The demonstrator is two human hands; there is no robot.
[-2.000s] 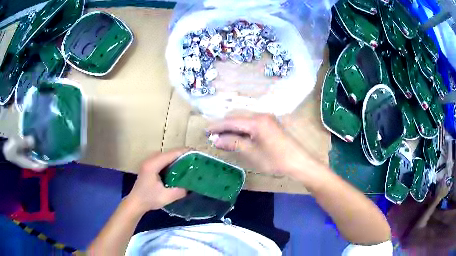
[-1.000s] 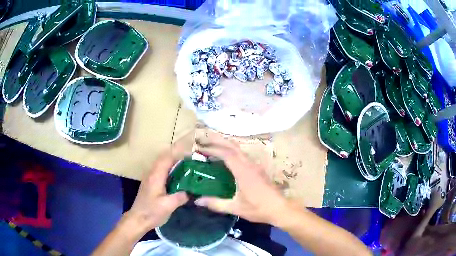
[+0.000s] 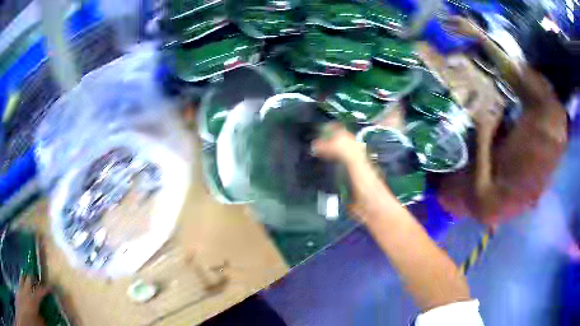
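My right hand (image 3: 337, 145), blurred, reaches over the pile at the upper right, its fingers closed at a green housing (image 3: 280, 159) with a dark inset panel. The housing is smeared by motion. My left hand (image 3: 28, 300) is cut off in the lower left corner, its fingers against another green housing (image 3: 51, 309). The clear plastic bag (image 3: 172, 210) lies open on the left around a heap of small metallic fittings (image 3: 95, 191). A small pale dish (image 3: 142, 291) is on the cardboard (image 3: 235, 248).
Stacked green housings (image 3: 216, 54) fill the top and centre. A green housing (image 3: 19, 251) is at the left edge. The bench edge (image 3: 318, 249) slopes up to the right. A person's arm (image 3: 486, 146) and brown clothing (image 3: 537, 140) show at the right. Blue bins (image 3: 19, 172) are at the far left.
The view has swung right and tilted. My hands have parted from the lap area: the right is at the right pile, the left at the far left. The pale dish now shows uncovered.
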